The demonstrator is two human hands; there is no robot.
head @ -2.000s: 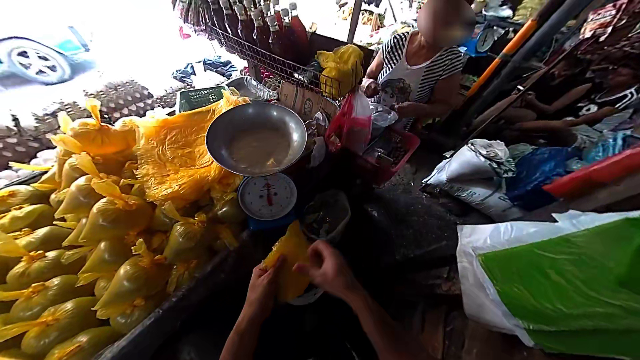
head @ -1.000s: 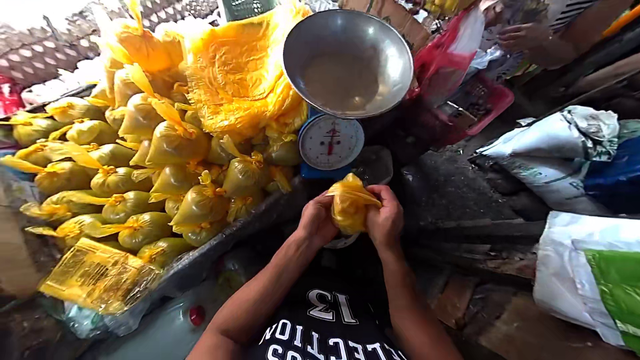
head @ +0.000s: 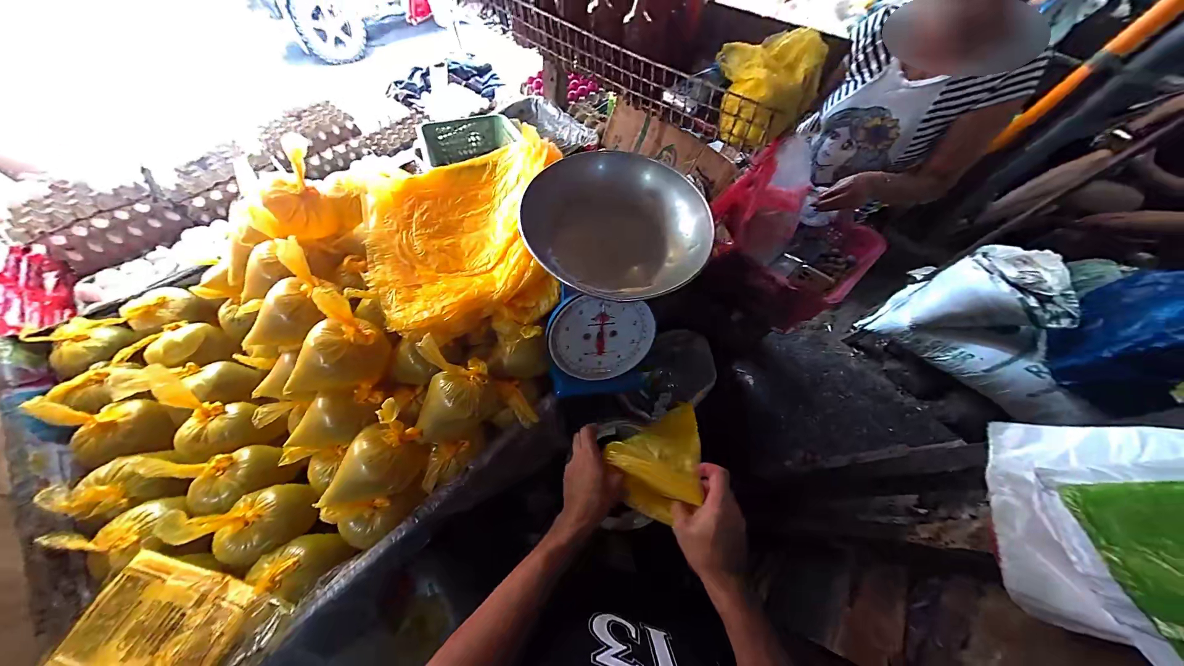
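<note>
A yellow plastic bag (head: 659,462) is spread between my hands, low in the middle of the view. My left hand (head: 592,481) grips its left edge and my right hand (head: 710,520) grips its lower right side. Behind the bag stands a blue dial scale (head: 601,337) with a round metal pan (head: 616,225) on top; nothing heaped shows in the pan. To the left, tied yellow bags (head: 339,353) with filled, rounded bodies lie in a pile. Flat yellow plastic bags (head: 453,240) are draped over the pile beside the pan.
A person (head: 902,120) in a striped-sleeve shirt is at the upper right, near a pink basin (head: 856,264). Egg trays (head: 120,217) and a green basket (head: 467,139) lie beyond the pile. White sacks (head: 980,324) and a white-and-green sack (head: 1027,546) are at the right.
One second ago the yellow plastic between my hands was bunched; now it is spread and my hands are farther apart. The view has shifted markedly.
</note>
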